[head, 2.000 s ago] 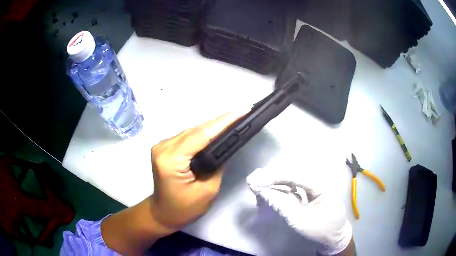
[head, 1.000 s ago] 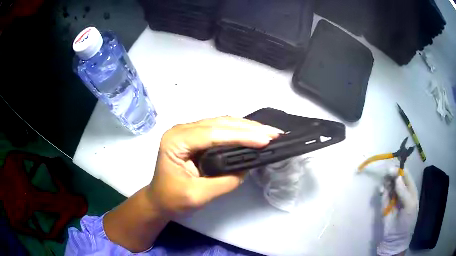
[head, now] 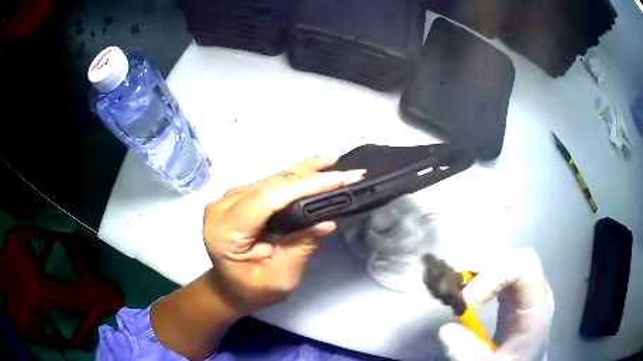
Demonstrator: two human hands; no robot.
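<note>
My left hand, bare, grips a black tablet case by one end and holds it edge-up above the table, with slots showing along its edge. My right hand, in a white glove, holds the yellow-handled cutters. Their dark jaws point up and left, below the case's far end and apart from it; they are blurred. A crumpled white cloth lies on the table under the case, between my hands, partly hidden by the case.
A clear bottle with white cap stands at the left. Stacked black cases stand at the far edge, with a single case beside them. A thin knife or pen, a dark oblong block and white scraps are at the right.
My right hand has let go of the cloth, taken the cutters from the table and moved left with them toward the case. The case in my left hand has turned, showing its slotted edge.
</note>
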